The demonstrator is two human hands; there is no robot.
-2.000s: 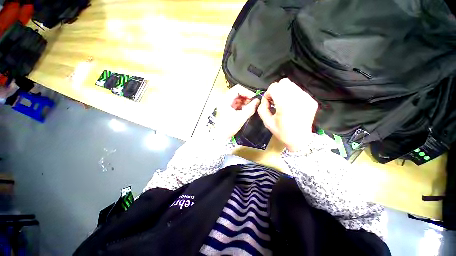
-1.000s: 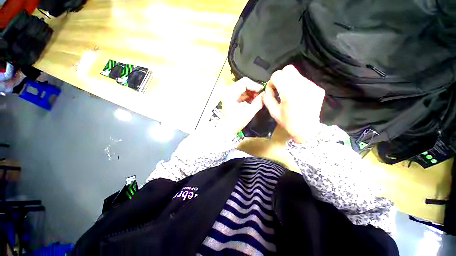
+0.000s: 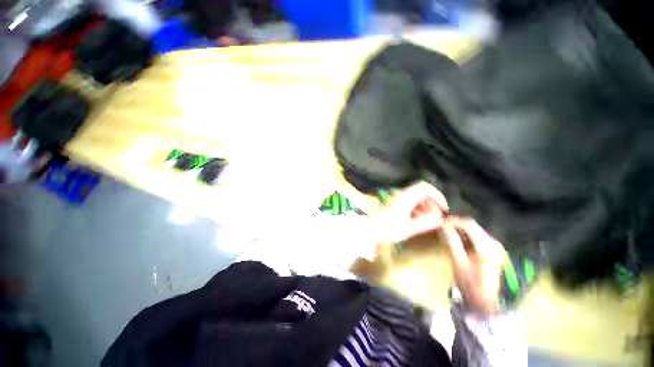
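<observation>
The large dark olive-grey backpack [image 3: 516, 136] lies on the table at the right, blurred. My left hand [image 3: 416, 211] and my right hand [image 3: 475, 259] are at its near left edge, with fingertips almost touching. The fingers look bent, but blur hides whether anything thin is between them. A green-and-black hang tag [image 3: 337, 203] lies left of my left hand. More green chevrons of a large hang tag [image 3: 518, 276] show just right of my right hand, below the bag.
A small tag stack [image 3: 197, 165] lies on the pale wood-top table [image 3: 258, 86]. Dark and red bags [image 3: 50, 107] are at the far left. A blue plastic crate [image 3: 70, 180] stands by the table's left edge. Something large and blue [image 3: 323, 16] is beyond the table.
The view has swung up and blurred, showing more beyond the table. My hands have shifted right and lower in the picture; my right hand is now lower than my left, with its fingers pointing up.
</observation>
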